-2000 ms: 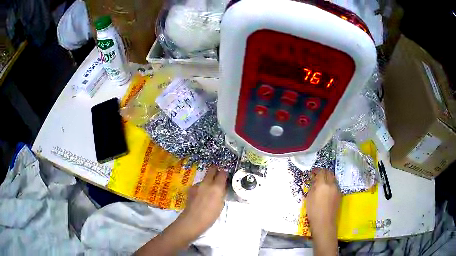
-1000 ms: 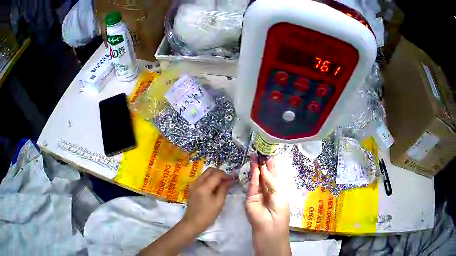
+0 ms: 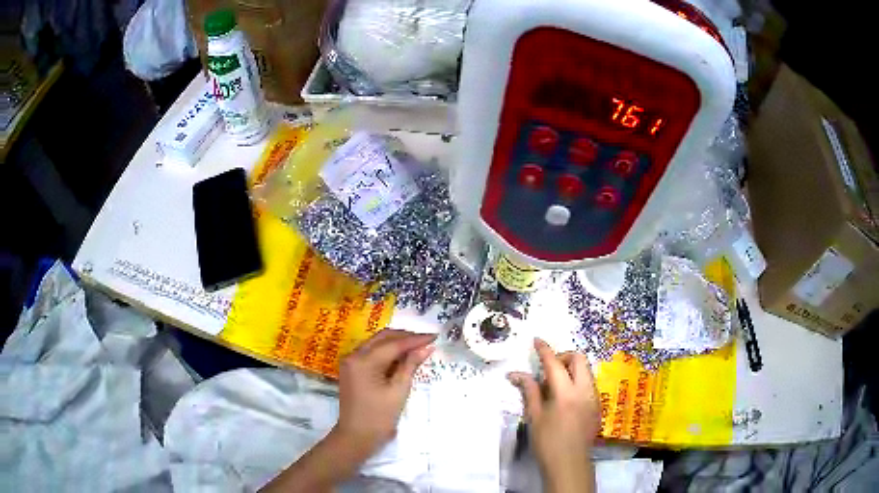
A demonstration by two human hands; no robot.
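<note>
The snap button press stands over the table with its red panel showing 761. Below its head is the lower die on a round white base, with nothing over it. A white garment lies at the table's front edge between my hands. My left hand is at the garment's left edge, thumb and forefinger together on the cloth. My right hand is at the garment's right edge, fingers curled on the cloth. Silver fastener parts lie in a left pile and a right pile.
A black smartphone, a green-capped bottle and a small white box are on the left. A pen and a cardboard box are on the right. Yellow printed plastic lies under the piles. Pale cloth hangs in front.
My right hand has moved from the die down and right to the garment. My left hand has moved slightly left, away from the base. The die is uncovered and the garment lies brightly lit before it.
</note>
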